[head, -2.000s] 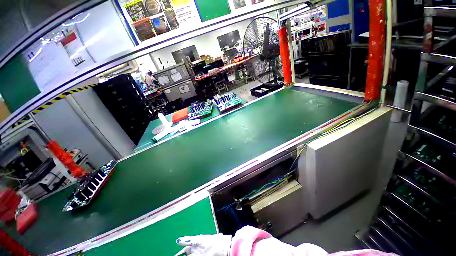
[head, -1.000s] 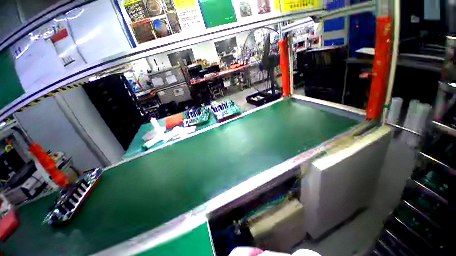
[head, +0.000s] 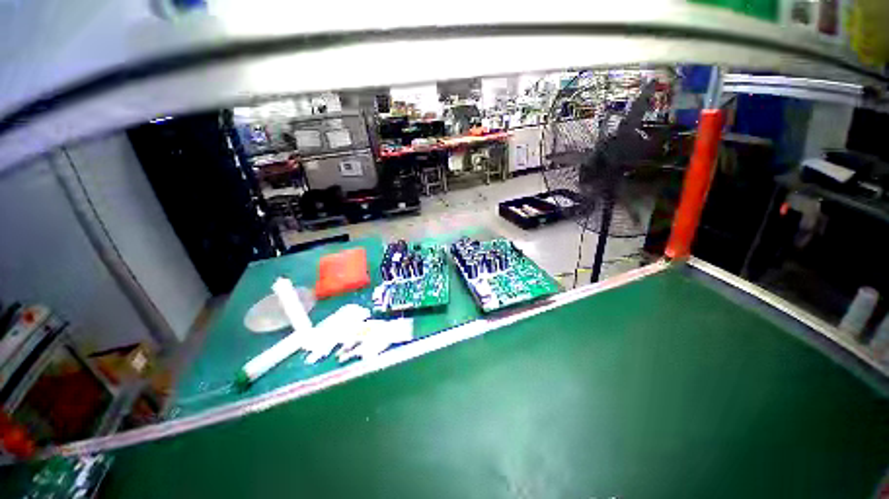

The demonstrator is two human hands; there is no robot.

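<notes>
Neither of my hands is in the picture. The wide dark green conveyor belt (head: 546,409) lies nearest in front of me. On the green bench beyond it, two green power boards (head: 414,280) with black cylinders lie side by side; the right power board (head: 500,274) is close to the belt's metal edge. Part of another board (head: 66,478) shows at the lower left, cut off by the picture's edge. White gloves (head: 366,334) lie limp on the bench beside long white tubes (head: 276,357).
A red-orange item (head: 343,272) and a pale round dish (head: 276,310) are on the bench. An orange-wrapped post (head: 697,185) stands at the belt's far corner. A large fan (head: 609,146) and a black tray (head: 539,209) are behind. A blurred frame bar (head: 439,60) crosses above.
The view has moved closer over the belt toward the far bench. The gloved hand and pink sleeve seen earlier are out of view. The board at the left now shows only in the lower left corner.
</notes>
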